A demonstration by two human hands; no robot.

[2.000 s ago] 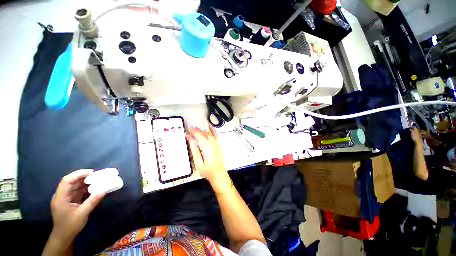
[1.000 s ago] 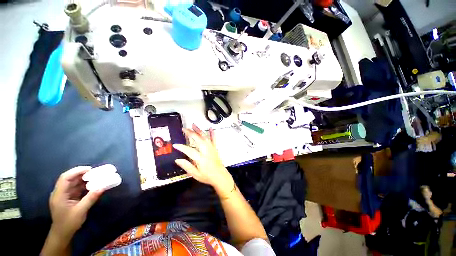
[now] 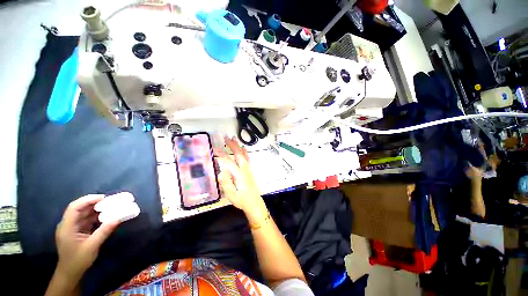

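Note:
My left hand (image 3: 80, 234) holds a small white two-lobed object (image 3: 117, 207) between thumb and fingers, above the large dark cloth (image 3: 92, 156). A smartphone (image 3: 196, 170) with a lit, blurry pinkish screen lies flat on the white machine bed. My right hand (image 3: 238, 182) rests just right of the phone, palm down, fingers apart, with nothing visible in it. The dark cloth lies left of the phone and reaches under the left end of the machine head.
The white sewing machine head (image 3: 197, 75) spans behind the phone. Black-handled scissors (image 3: 252, 125), a green stick (image 3: 291, 149) and a red item (image 3: 326, 182) lie to the right. A cardboard box (image 3: 379, 211) and red crate (image 3: 402, 256) stand lower right. Another person's arm (image 3: 477, 191) shows at far right.
The phone screen has changed from a dark picture to a pinkish view. My right hand has drawn back from over the phone to its right side. My left hand has barely moved.

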